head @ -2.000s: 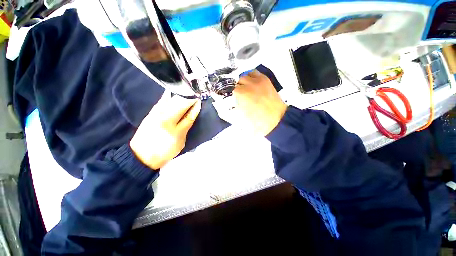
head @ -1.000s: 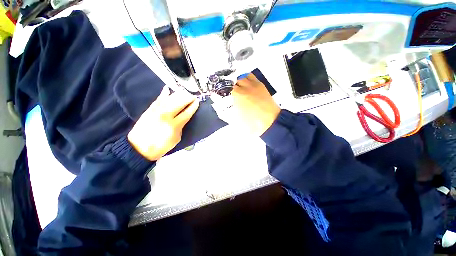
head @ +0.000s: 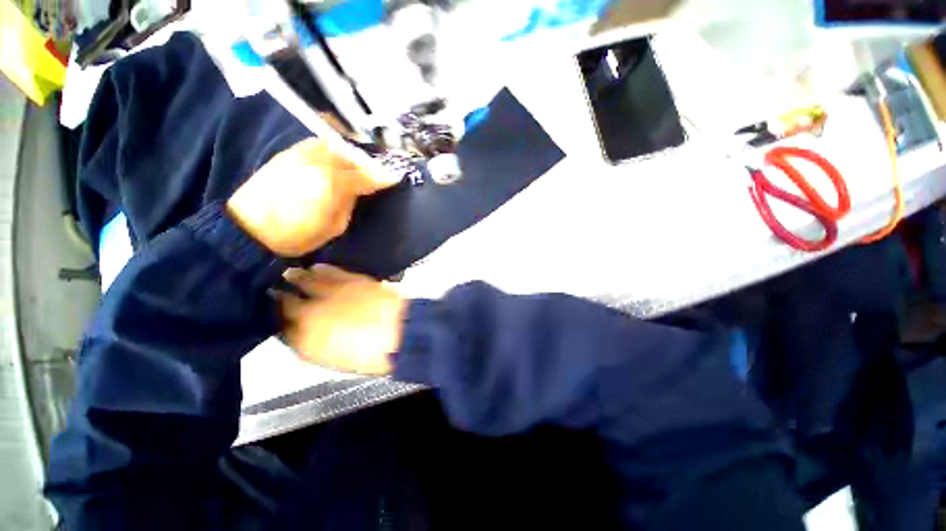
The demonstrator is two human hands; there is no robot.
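A navy fabric panel (head: pixel 436 213) lies flat on the white table, running under the presser foot (head: pixel 407 166) of the sewing machine; its squared end shows right of the foot. My left hand (head: pixel 303 197) lies on the cloth left of the foot, fingertips close to it, pressing or pinching the fabric. My right hand (head: pixel 342 316) is blurred, just below my left hand near the panel's lower edge. Its fingertips are partly hidden by my left sleeve, and whether it grips cloth cannot be told.
A smartphone (head: pixel 633 102) lies right of the machine foot. Red-handled scissors (head: pixel 801 197), small snips with a yellow-orange handle (head: pixel 794 127) and an orange cord (head: pixel 894 171) lie further right. A heap of navy cloth (head: pixel 156 124) covers the left of the table.
My right hand has moved from beside the foot down and left to below my left hand. More of the panel shows right of the foot. The camera view has shifted slightly.
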